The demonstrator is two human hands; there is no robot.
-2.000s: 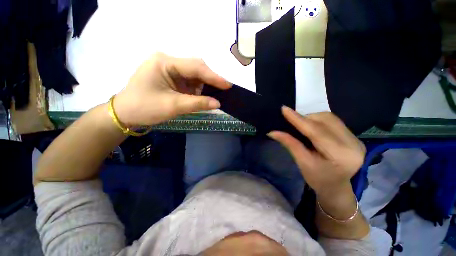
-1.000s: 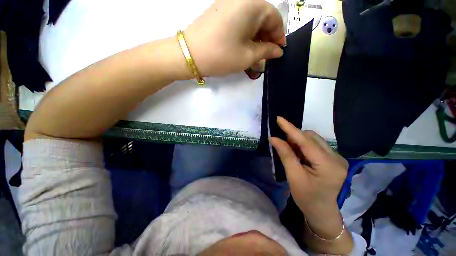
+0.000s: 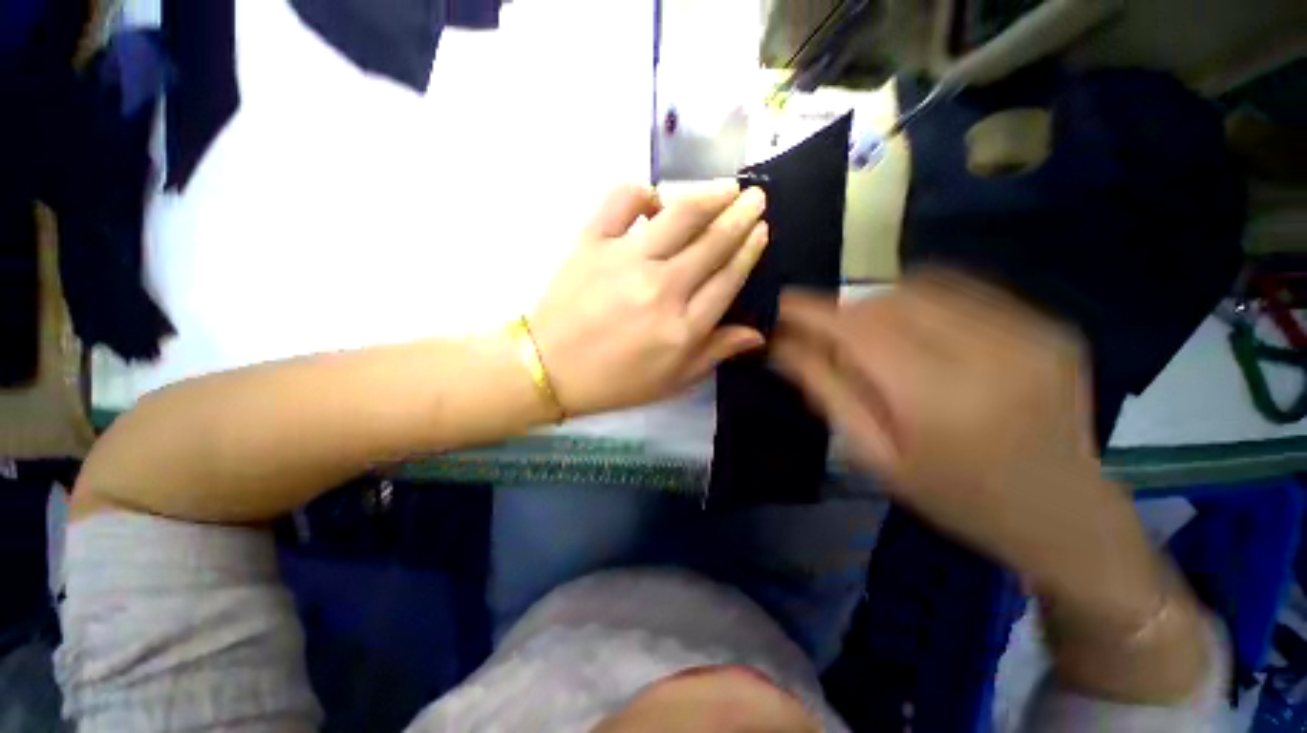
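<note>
A narrow dark cut panel [image 3: 806, 215], slanted at its far end, lies in front of the sewing machine's needle area, its near end over the table's green edge. My left hand [image 3: 652, 301] lies flat with its fingertips on the panel's left edge, pressing it. My right hand [image 3: 932, 401] is motion-blurred over the panel's right side; its fingertips are near the panel's middle, and whether they grip it cannot be told. A thin dark strip is not distinct from the panel here. The presser foot is not clear.
The cream machine bed [image 3: 873, 215] is beyond the panel. A dark panel pile [image 3: 1075, 244] lies at the right, with green-handled scissors [image 3: 1261, 375] beyond it. More dark pieces [image 3: 376, 32] lie at the far left. The green measuring edge [image 3: 573, 470] runs along the front.
My left hand has come down from pinching the panel's far left edge to lying flat on it. My right hand has moved up and right, now blurred. The machine head shows more at the top.
</note>
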